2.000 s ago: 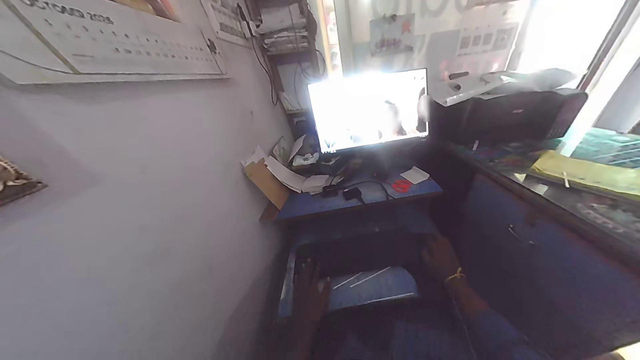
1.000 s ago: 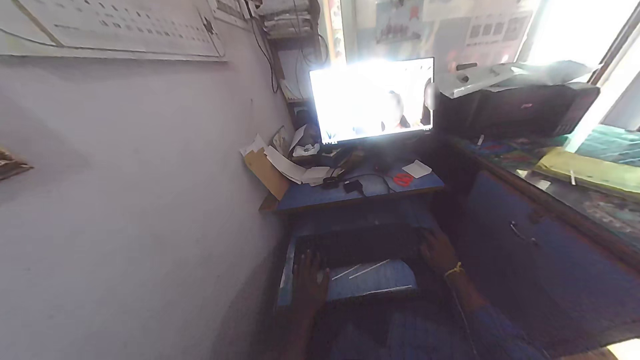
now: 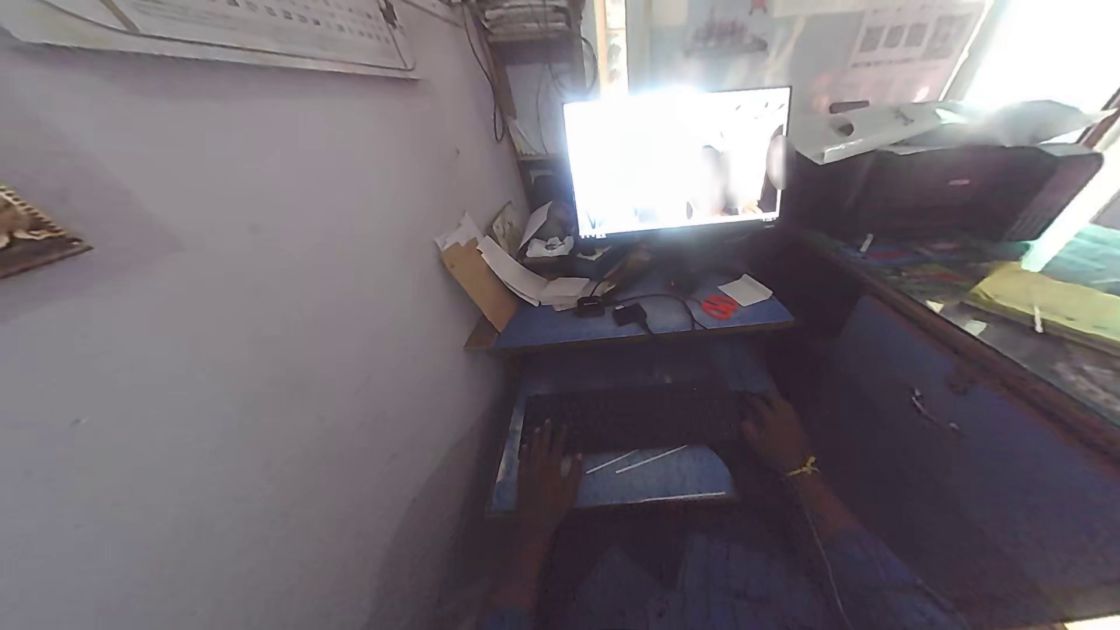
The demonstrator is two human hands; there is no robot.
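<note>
A black keyboard (image 3: 643, 417) lies on a blue pull-out tray (image 3: 674, 477) below the desk. My left hand (image 3: 547, 472) rests at the keyboard's left end, its fingers apart over the keys. At the right end lies my right hand (image 3: 774, 433), fingers bent; whether a mouse is under it is too dark to tell. A yellow thread circles that wrist. Thin white lines show on the tray between the hands. Behind the tray, a lit monitor (image 3: 678, 166) stands on the blue desk, its picture washed out by glare.
The blue desktop (image 3: 560, 328) holds papers (image 3: 516, 271), a brown cardboard piece (image 3: 481, 284), black cables with connectors (image 3: 628, 315), a red object (image 3: 719, 306) and a white slip (image 3: 745, 290). A black printer (image 3: 954, 188) stands on the right counter. The wall (image 3: 262, 306) rises close at left.
Both hands stay at the two ends of the keyboard. Nothing on the desk has plainly moved.
</note>
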